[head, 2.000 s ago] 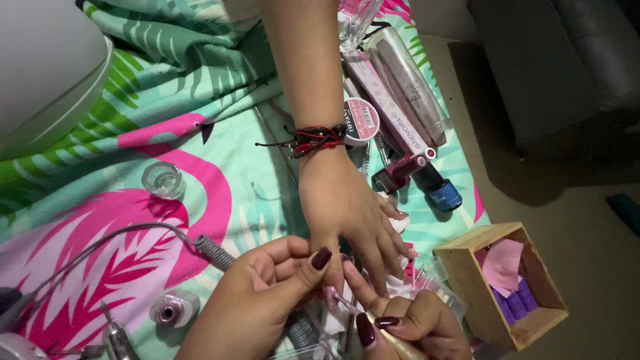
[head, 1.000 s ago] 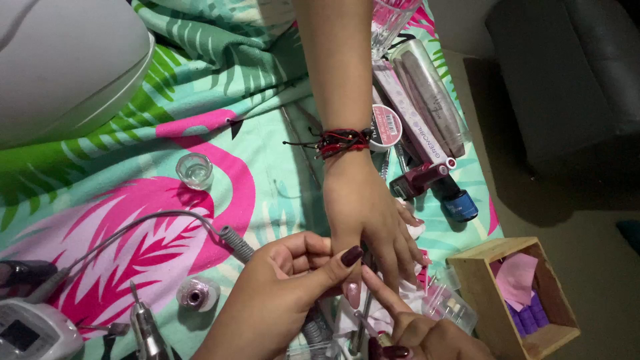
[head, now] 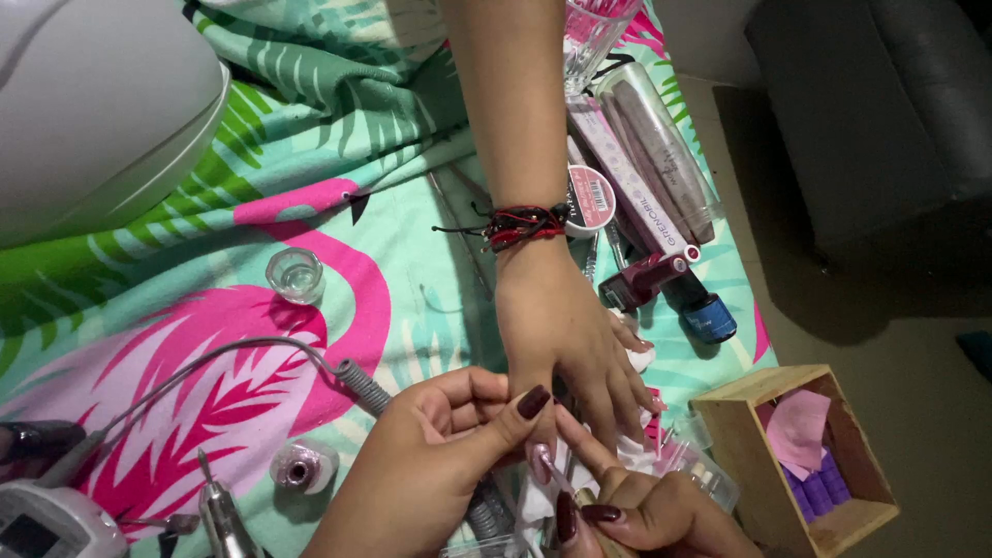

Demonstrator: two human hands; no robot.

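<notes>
Another person's hand (head: 554, 333), with black and red cord bracelets at the wrist, reaches down from the top, palm down. My left hand (head: 449, 442) pinches one of its fingers between thumb and fingers. In my right hand (head: 643, 504) is a nail polish brush (head: 559, 474) with a gold-coloured cap, its bristles touching the pinkish nail (head: 540, 457) of that finger. An open polish bottle (head: 302, 466) stands left of my left hand. Above it is a small glass cup (head: 295, 276) of clear liquid. Dark red polish covers my own nails.
An electric nail drill handpiece (head: 225, 515) and its control box (head: 58, 523) lie lower left. A white rounded device (head: 101, 116) fills the upper left. Right are red (head: 643, 280) and blue-labelled (head: 707, 316) polish bottles, a round jar (head: 590, 200), a file case (head: 659, 147) and a wooden box (head: 790, 457).
The view has shifted, moving the scene right since two seconds ago. My left hand keeps hold of the person's finger, and the brush remains in my right hand.
</notes>
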